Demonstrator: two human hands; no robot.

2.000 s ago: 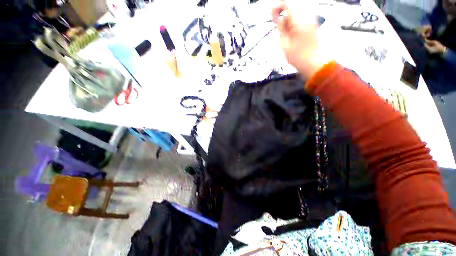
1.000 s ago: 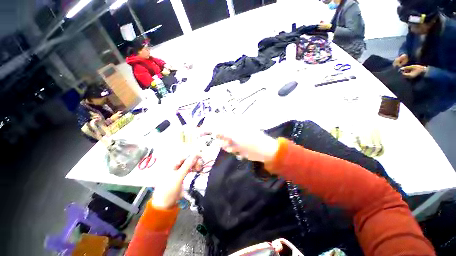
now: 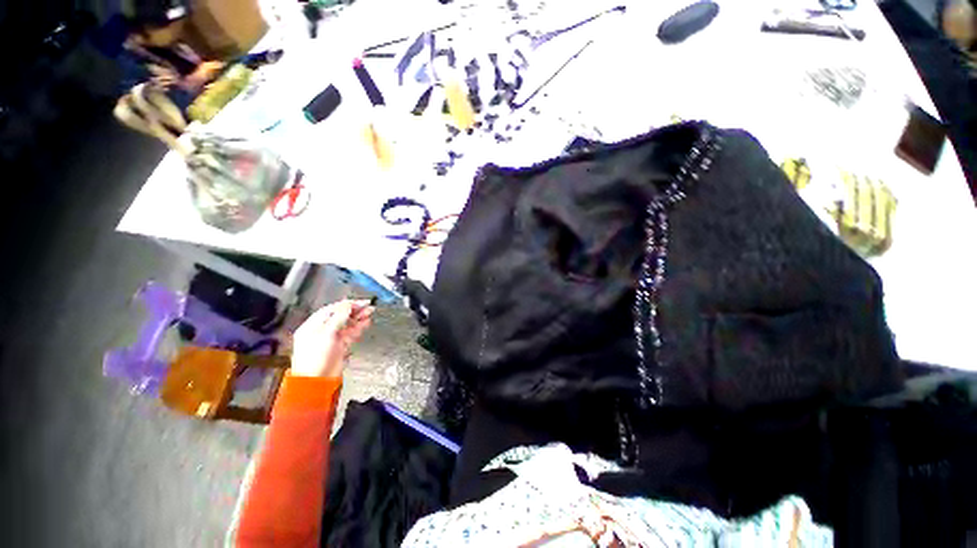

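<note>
The black jacket [image 3: 771, 257] lies partly over the table edge towards my lap, with its smooth lining [image 3: 536, 310] turned up on the left. A glinting beaded trim [image 3: 649, 289] runs down between lining and textured cloth. My left hand [image 3: 330, 330] is off the table, left of the jacket, over the floor. Its fingers are pinched, with a small dark thing at the tips that I cannot identify. A curled loose trim length [image 3: 405, 219] lies by orange-handled scissors [image 3: 439, 227] at the jacket's left edge. My right hand is not in view.
On the white table [image 3: 739, 75] are a clear bag [image 3: 230, 182], red-handled scissors [image 3: 289, 200], thread cones [image 3: 459, 104], a striped bundle [image 3: 862, 212] and a dark phone [image 3: 920, 139]. A purple stool [image 3: 161, 326] and brown stool [image 3: 204, 380] stand at left. A person sits at the upper left.
My left hand has moved from above the table down and left, past its edge. My right hand has left the picture. The view has tilted down from the room to the jacket.
</note>
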